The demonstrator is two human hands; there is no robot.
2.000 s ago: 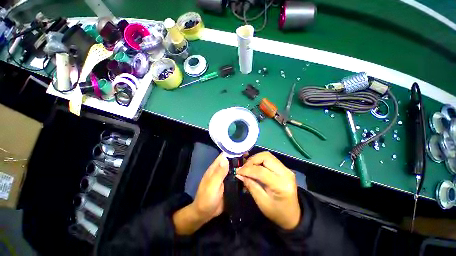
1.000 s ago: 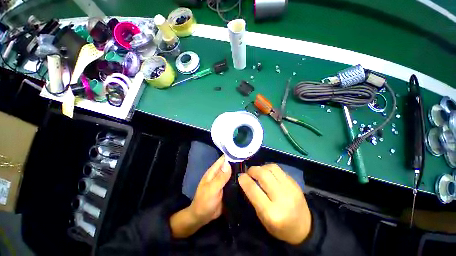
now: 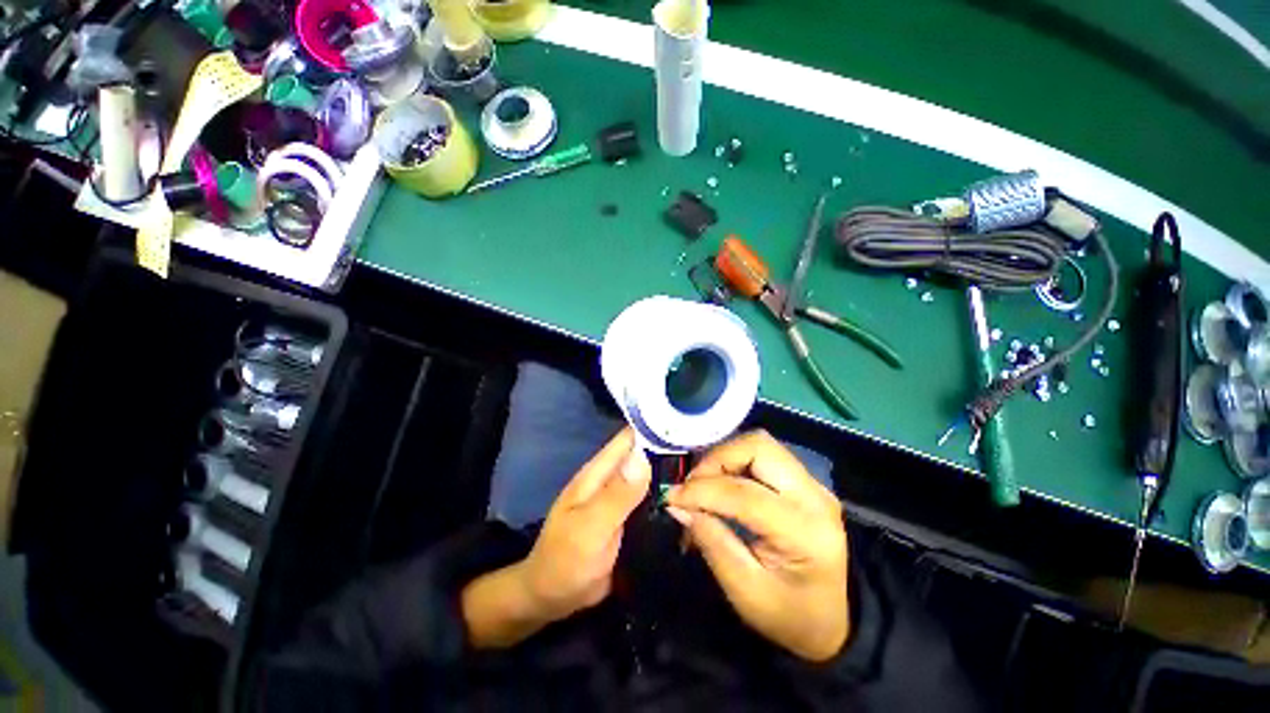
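Note:
The white hair dryer head (image 3: 630,365), a ring with a hollow centre, is held over my lap just off the bench edge. Its black handle (image 3: 649,536) points down towards me and blends into my dark clothing. My left hand (image 3: 578,536) grips the handle from the left, thumb just under the head. My right hand (image 3: 773,543) is at the handle's right side, thumb and index fingertips together at its top, where a small green and red spot shows. Whether the right fingertips pinch a small part cannot be told.
Pliers (image 3: 780,309), a black clip (image 3: 690,213), a white tube (image 3: 678,84), a coiled cord (image 3: 947,251), a green-handled screwdriver (image 3: 1000,453) and an electric screwdriver (image 3: 1156,369) lie on the green bench. Screw cups (image 3: 429,156) and a parts tray (image 3: 323,262) are left, above a black crate (image 3: 334,334).
The camera view has shifted, so the bench's far-side things sit higher. The dryer head appears slightly lower and further right. My left hand keeps its grip; my right fingers shift slightly at the handle's top.

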